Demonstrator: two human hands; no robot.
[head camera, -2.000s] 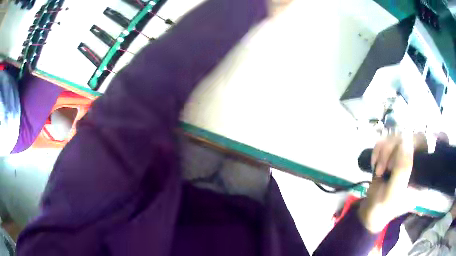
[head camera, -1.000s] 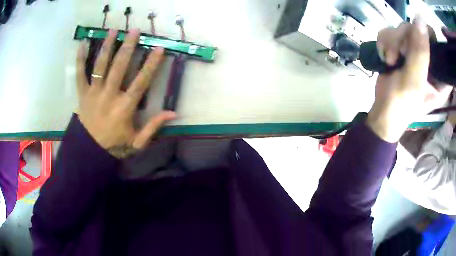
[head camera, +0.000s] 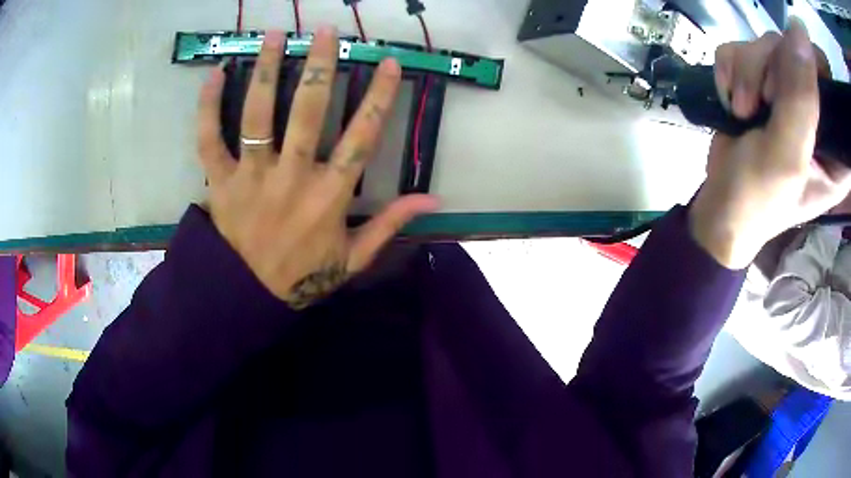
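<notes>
A green circuit board strip (head camera: 401, 59) lies across the bench. Black plastic housings (head camera: 425, 135) stand off its near side. My left hand (head camera: 299, 159) lies flat over the housings with fingers spread, fingertips on the strip, partly hiding several housings. Red lead wires (head camera: 358, 21) run out past the far side of the strip to small black connectors (head camera: 416, 7). My right hand (head camera: 765, 140) grips the black electric screwdriver (head camera: 704, 97), its nose at the front of the screw feeder (head camera: 597, 33). The bit tip cannot be told clearly.
The white bench has a green edge (head camera: 523, 224) along its near side. A dark cord runs along that edge near my right sleeve. A red stool (head camera: 51, 294) stands below at left. A person's pale sleeve (head camera: 812, 308) shows at the right, above a blue object (head camera: 798, 429).
My left arm came back from reaching across, and the strip assembly now lies under my left hand. Since one second ago they appear further right in view. The screwdriver stays at the feeder.
</notes>
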